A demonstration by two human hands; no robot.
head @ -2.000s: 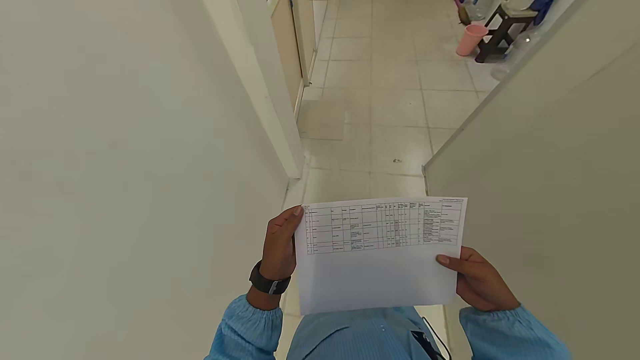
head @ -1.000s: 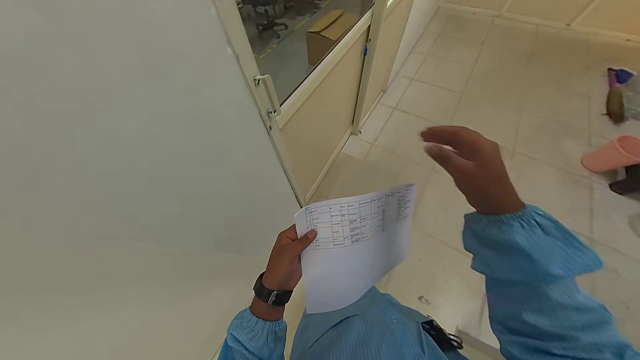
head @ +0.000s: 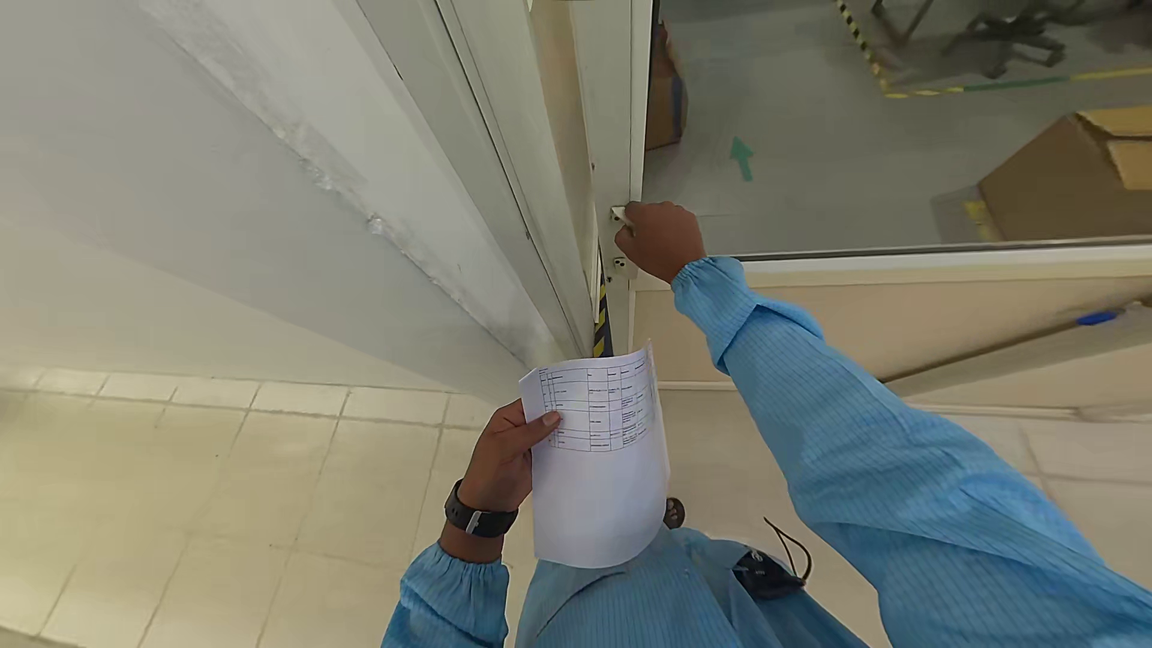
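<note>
My left hand [head: 504, 454], with a black watch on its wrist, holds a white paper sheet [head: 598, 495] by its left edge. The sheet bears a printed table and curves in front of my blue garment. My right hand [head: 661, 238] reaches forward and is closed around the light-coloured handle [head: 620, 213] of a glazed door [head: 765, 306]. Part of the handle is hidden by my fingers. A narrow gap with black-and-yellow striped tape [head: 602, 324] shows between the door's edge and the frame.
A white wall and door frame [head: 486, 135] stand to the left. Through the glass, a cardboard box [head: 1071, 180], another brown box [head: 664, 99], a chair base [head: 1008, 40] and a green floor arrow [head: 742, 158] show. Pale tiles [head: 261, 504] cover the near floor.
My right hand has let go of the sheet and moved to the door handle. My left hand still holds the sheet. The view has turned left towards the door.
</note>
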